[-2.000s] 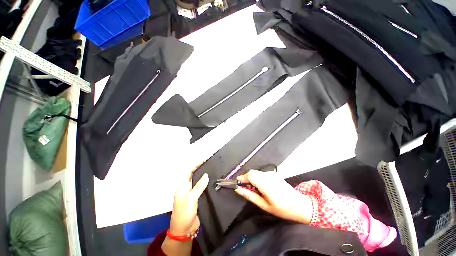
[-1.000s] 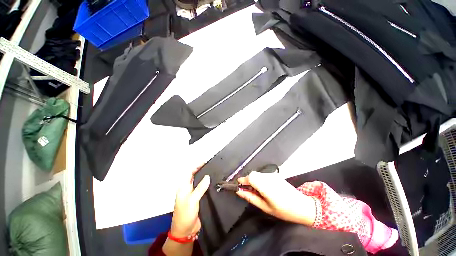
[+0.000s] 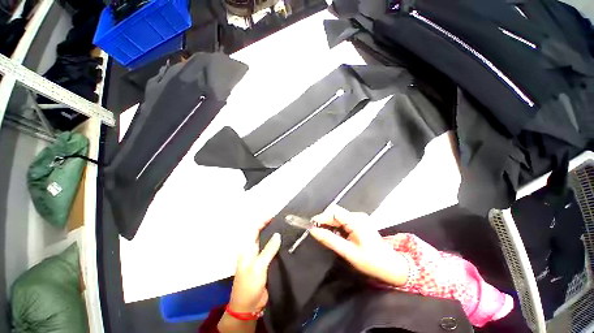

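Observation:
A long black garment panel (image 3: pixel 319 182) lies slanting in front of me, its near end hanging at my body. A silver metal zip (image 3: pixel 362 170) runs along it, its near end bare between my hands. My right hand (image 3: pixel 352 244) holds small metal snips (image 3: pixel 299 222) over the zip, the tips pointing left; their handles are mostly hidden in the palm. My left hand (image 3: pixel 255 272) holds the panel's left edge near the zip's lower end, thumb on top and fingers hidden beneath.
Two more zipped panels lie on the white table (image 3: pixel 189 240), one in the middle (image 3: pixel 299 123) and one left (image 3: pixel 163 143). A black panel stack (image 3: pixel 469 58) is at the far right. A white basket (image 3: pixel 518 260) stands right, a blue crate (image 3: pixel 143 29) far left, green bundles (image 3: pixel 57 175) left.
My right hand has moved the snips up and off the zip's lower end, which now shows. My left hand has shifted slightly right, still at the panel's edge.

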